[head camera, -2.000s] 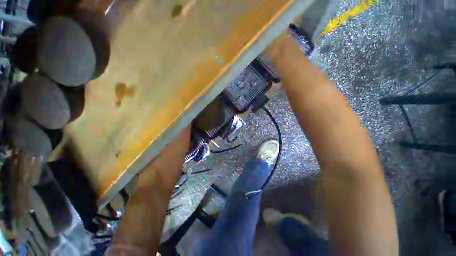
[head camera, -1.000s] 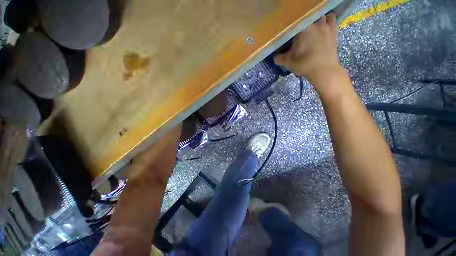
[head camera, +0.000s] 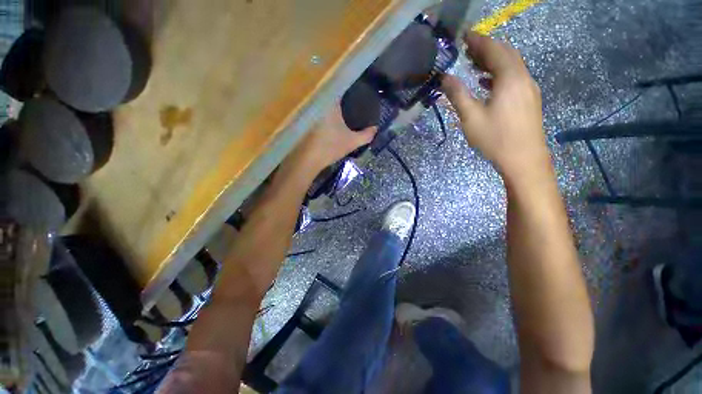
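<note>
Below the edge of the wooden shelf, a dark round disc (head camera: 360, 105) is at my left hand (head camera: 335, 142). My left thumb lies along the disc's lower edge; the other fingers are hidden. A second round disc (head camera: 408, 55) sits on a black-housed lamp (head camera: 442, 61) farther up. My right hand (head camera: 500, 104) is just right of this lamp, thumb and fingers apart, with nothing visible in it. A black cable (head camera: 416, 185) hangs from the row. Shiny clear film (head camera: 348, 175) shows below my left hand.
The wooden shelf top (head camera: 223, 100) covers the upper left, with several grey-brown discs (head camera: 88, 58) at its left. Below are a black metal frame (head camera: 289, 331) and my shoe (head camera: 400, 218) on speckled floor. Dark metal bars (head camera: 631, 132) stand at right.
My left hand has come out from behind the shelf edge. Two discs now show over the lamps. My right hand has moved off the shelf edge, slightly down, with its fingers apart.
</note>
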